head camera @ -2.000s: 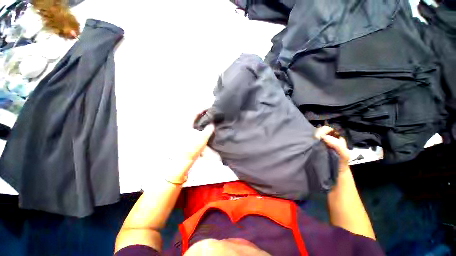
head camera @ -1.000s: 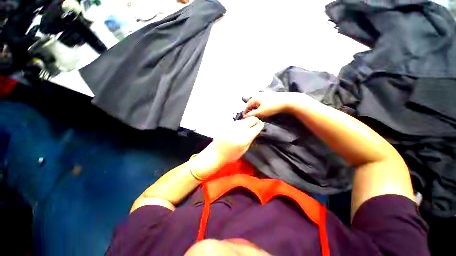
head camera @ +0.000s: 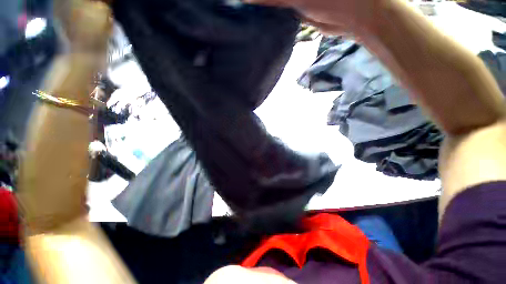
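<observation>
A dark grey skirt is held up in front of me, blurred, and hangs down over the table edge towards my apron. My left hand is raised at the top left, blurred, at the skirt's upper left edge. My right hand is raised at the top, partly cut off by the picture's edge, at the skirt's upper right. The fingertips of both hands are hard to see. A small pale patch, perhaps a label, shows on the skirt. No snips can be made out.
Another grey skirt lies flat at the left of the white table, partly behind the raised one. A pile of dark skirts lies at the right. Clear plastic and blurred dark items lie at the far left.
The hands were together low over the cloth; they have moved apart and up, lifting the skirt from the table to hang before me. The view has shifted.
</observation>
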